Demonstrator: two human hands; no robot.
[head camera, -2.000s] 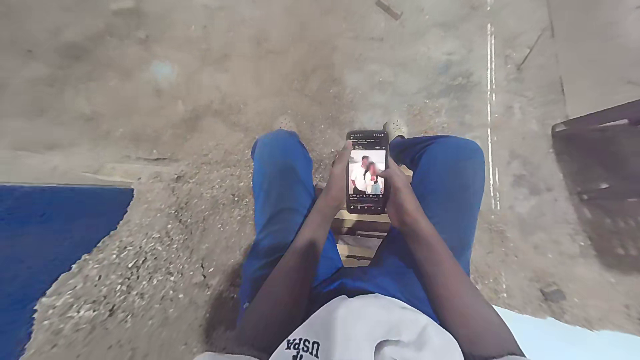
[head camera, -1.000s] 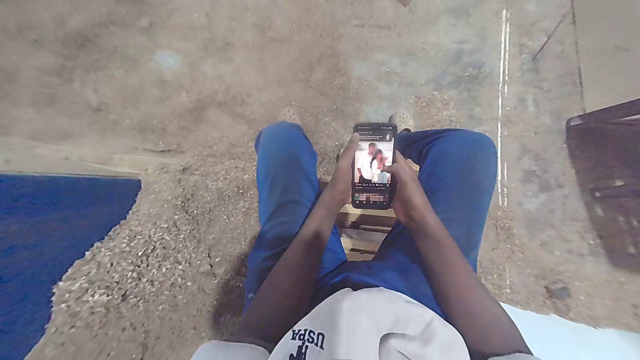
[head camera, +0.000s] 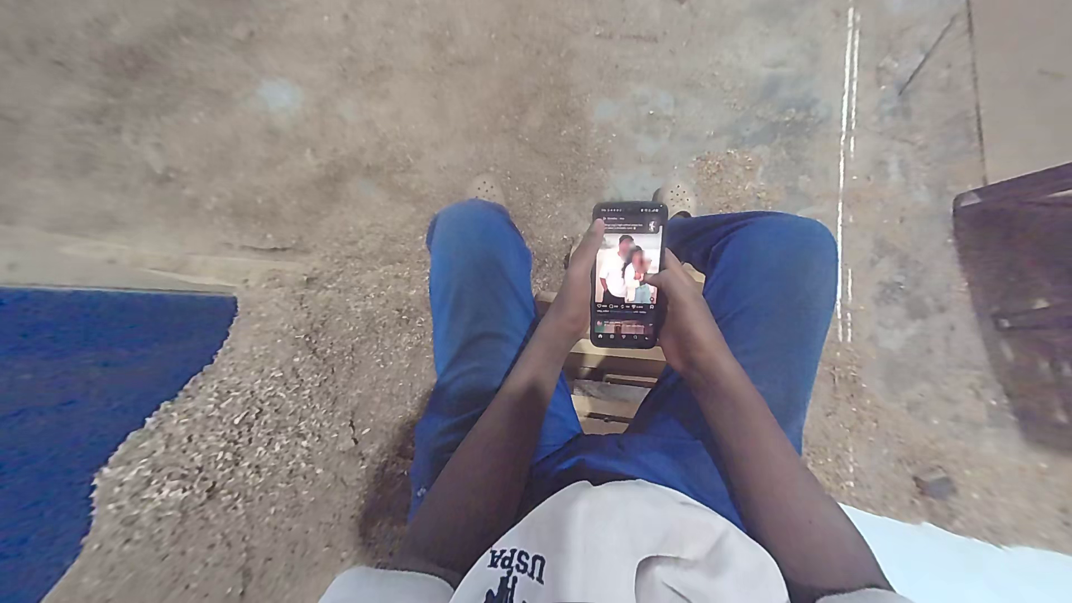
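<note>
A dark smartphone (head camera: 628, 331) is held upright between my two hands, above the gap between my knees. Its lit screen shows a picture of two people with icons and text around it. My left hand (head camera: 578, 289) grips the phone's left edge, the thumb near its upper left corner. Along the right edge rests my right hand (head camera: 682, 310), its thumb reaching over the screen's lower part. The fingers behind the phone are hidden. Beneath it, between my thighs in blue trousers (head camera: 477, 293), parts of a wooden seat (head camera: 620, 368) show.
Wood shavings (head camera: 193, 452) lie on the rough floor at the left, beside a blue surface (head camera: 100, 402). White lines (head camera: 844, 151) run along the floor at the right, near a dark frame-like object (head camera: 1013, 188). A pale sheet-like surface (head camera: 963, 544) lies at the lower right.
</note>
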